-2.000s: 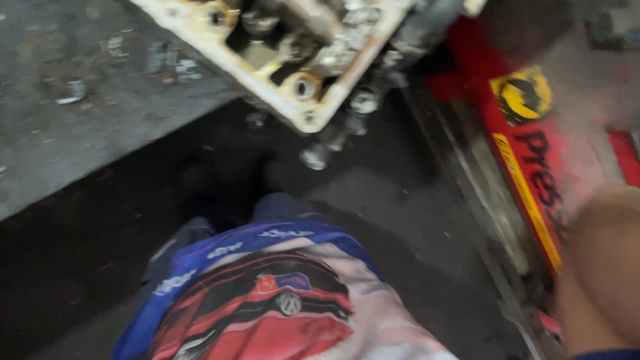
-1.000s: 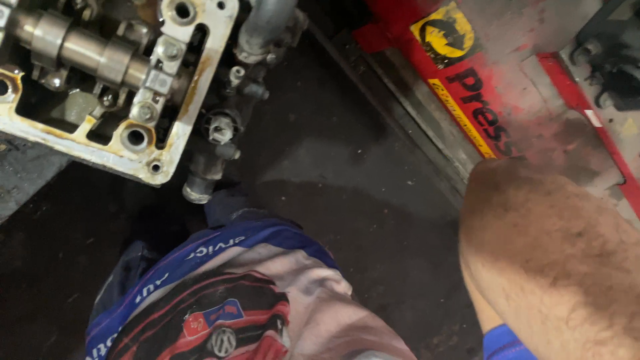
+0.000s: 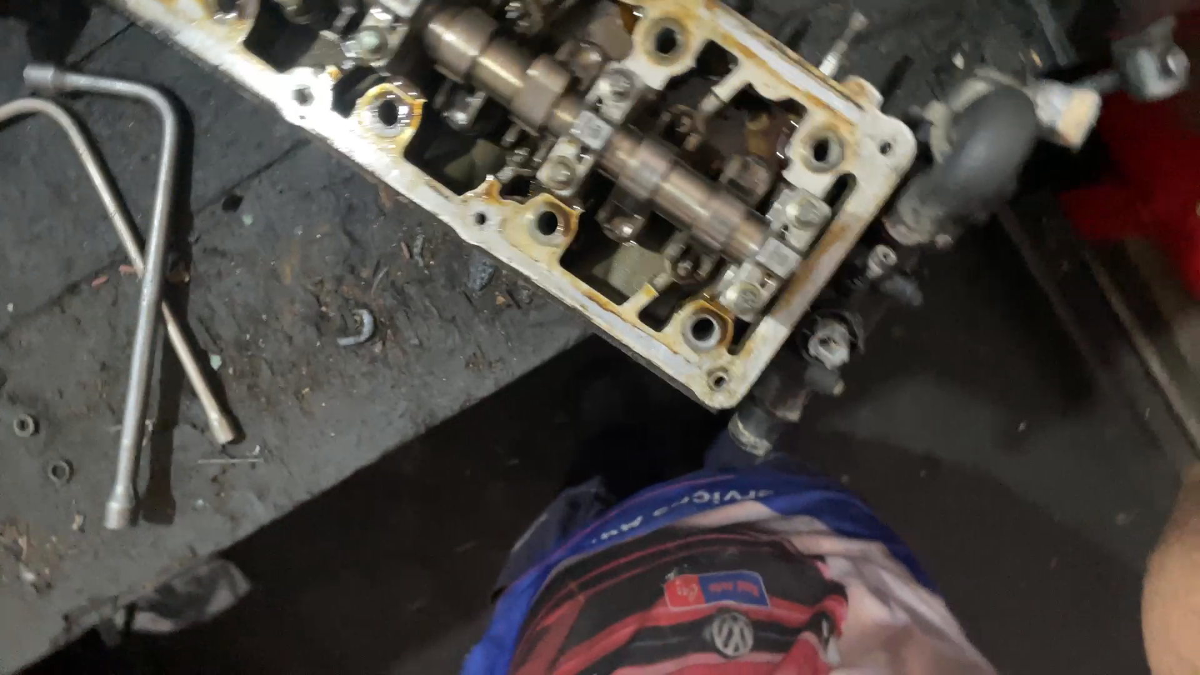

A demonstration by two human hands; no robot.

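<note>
An engine cylinder head (image 3: 562, 246) lies aslant over the edge of a dark, grimy workbench, its camshaft (image 3: 670, 183) and bearing caps uncovered. A black hose elbow (image 3: 992, 141) and fittings project from its right end. On the bench at the left, two bent metal socket wrenches (image 3: 150, 272) lie crossed. Neither of my hands shows; only a bit of bare arm stands at the lower right edge. What my hands hold or touch cannot be seen.
The workbench (image 3: 309, 412) carries small nuts (image 3: 60, 470), a bent metal piece (image 3: 357, 328) and grit. A grey rag (image 3: 187, 595) hangs at its near edge. Dark floor lies below, and something red (image 3: 1144, 178) stands at the upper right.
The view has swung left, so the wrenches are now in sight and the red press has mostly gone out. The bare arm, large at the right a second ago, now barely shows.
</note>
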